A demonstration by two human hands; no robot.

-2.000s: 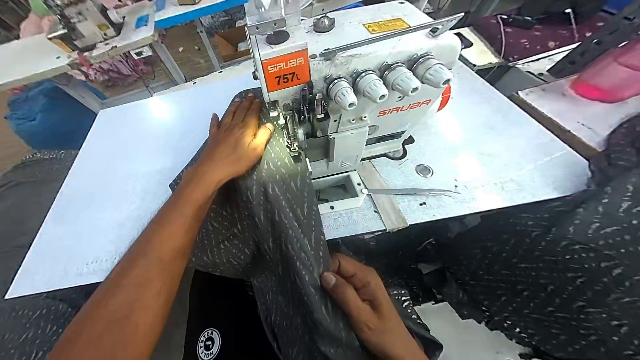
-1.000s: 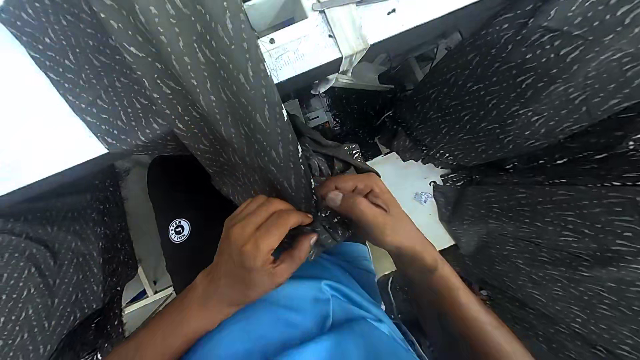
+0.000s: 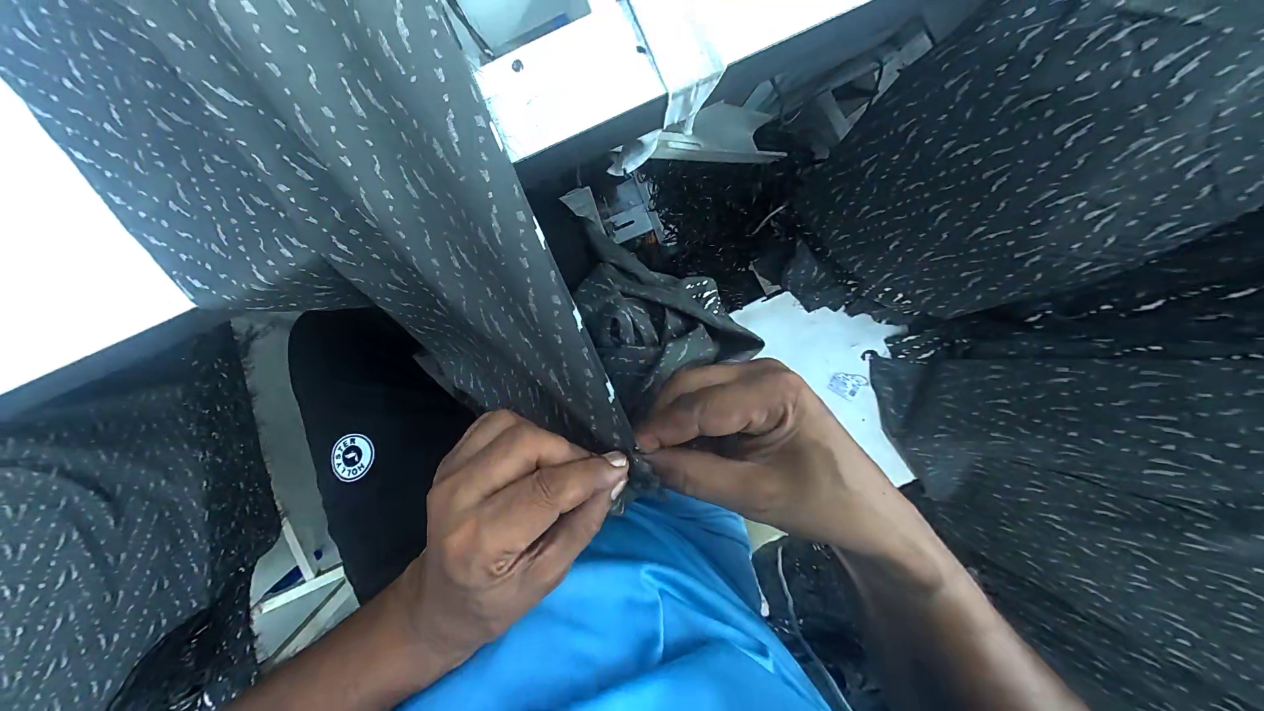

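A dark grey fabric panel with white flecks [image 3: 395, 178] hangs from the table edge down to my lap. My left hand [image 3: 528, 504] pinches its lower edge between thumb and fingertips. Close beside it, my right hand [image 3: 741, 434] pinches the same edge, the fingertips of both hands nearly touching. What lies between the fingertips is too small to make out. Behind my right hand, a crumpled bunch of the same fabric [image 3: 652, 316] sits below the table.
The white table [image 3: 583, 89] runs across the top, with tape over its edge. More flecked fabric hangs at the right [image 3: 1066, 188] and at the lower left [image 3: 118, 494]. A white torn-edged sheet [image 3: 820, 365] lies beyond my right hand. My knee in black trousers [image 3: 365, 425] is at left.
Two seconds ago my left hand lay on the fabric at the overlock machine and my right held it lower down. Both hands are now together at my lap. The view has tilted down.
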